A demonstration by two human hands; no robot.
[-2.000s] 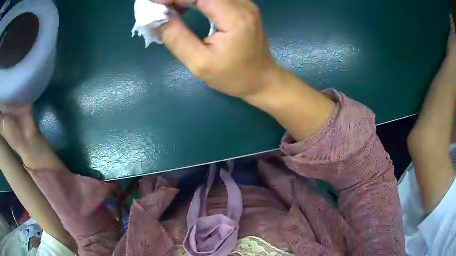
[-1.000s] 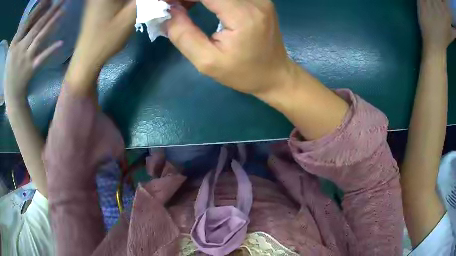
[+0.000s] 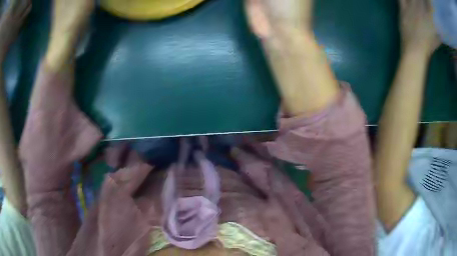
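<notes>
A round mustard-yellow base housing (image 3: 150, 9) shows at the top edge, cut off by it, on the dark-green tabletop (image 3: 175, 80). My left hand (image 3: 72, 17) is at the top left, blurred and cut off by the edge, apart from the visible part of the housing. My right hand (image 3: 280, 15) is at the top, right of the housing, blurred, with its fingers mostly out of the picture. Whether either hand holds anything is hidden. No white wad shows.
Another person's forearm and hand (image 3: 418, 45) are at the right, by a pale rounded part (image 3: 446, 20) at the top right corner. Another person's arm (image 3: 7, 120) is at the far left. The table's front edge (image 3: 200, 135) crosses below my wrists.
The yellow housing has come into view at the top. My right hand has moved right and up, and the white wad is out of sight. My left hand has moved left.
</notes>
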